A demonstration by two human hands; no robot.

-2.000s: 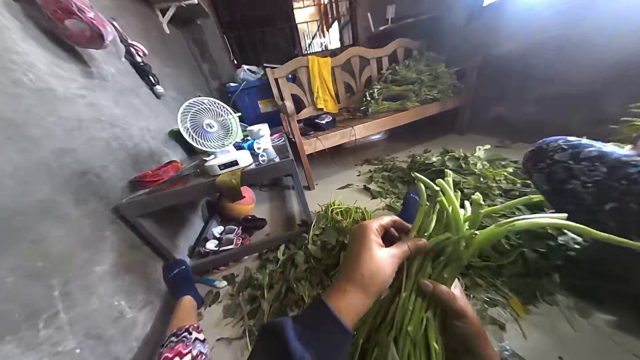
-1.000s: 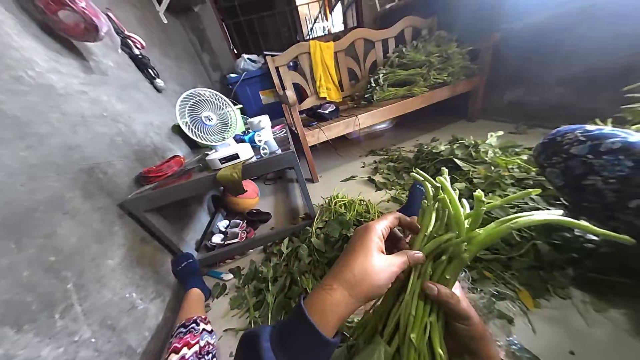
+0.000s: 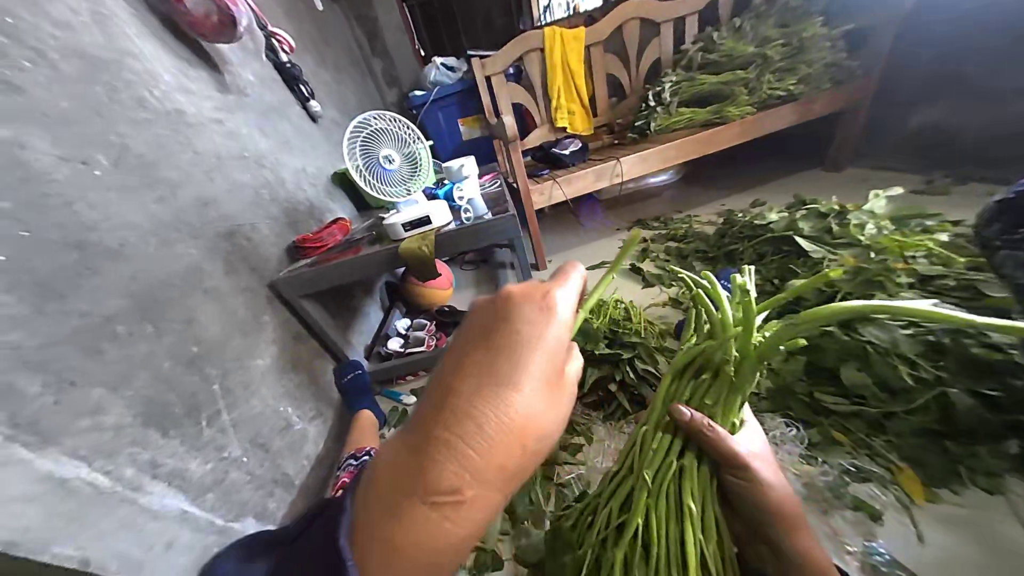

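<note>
My left hand point(image 3: 512, 360) is closed on a single green stalk point(image 3: 608, 280), held upright at a tilt left of the bunch. My right hand point(image 3: 744, 472) wraps the side of a thick bunch of green leafy-vegetable stems point(image 3: 680, 480), its thumb across them. The stem ends fan out at the top, and one long pale stalk point(image 3: 888, 314) sticks out to the right. The left hand is apart from the bunch. Behind the bunch lie a small pile of stems and leaves point(image 3: 624, 352) and a wide heap of leafy greens point(image 3: 872, 384) on the floor.
A low grey table point(image 3: 392, 260) carries a white fan point(image 3: 388, 156); a ball point(image 3: 428, 284) and footwear are beneath. A foot in a blue sock point(image 3: 356, 388) rests beside it. More greens point(image 3: 744, 72) and a yellow cloth point(image 3: 568, 80) are on the wooden bench point(image 3: 704, 144). Dark patterned fabric point(image 3: 1000, 240) shows at right.
My left hand has moved away from the bunch, to the left, with a single stalk in its fingers. Earlier it was at the bunch's upper stems. The right hand has kept its hold.
</note>
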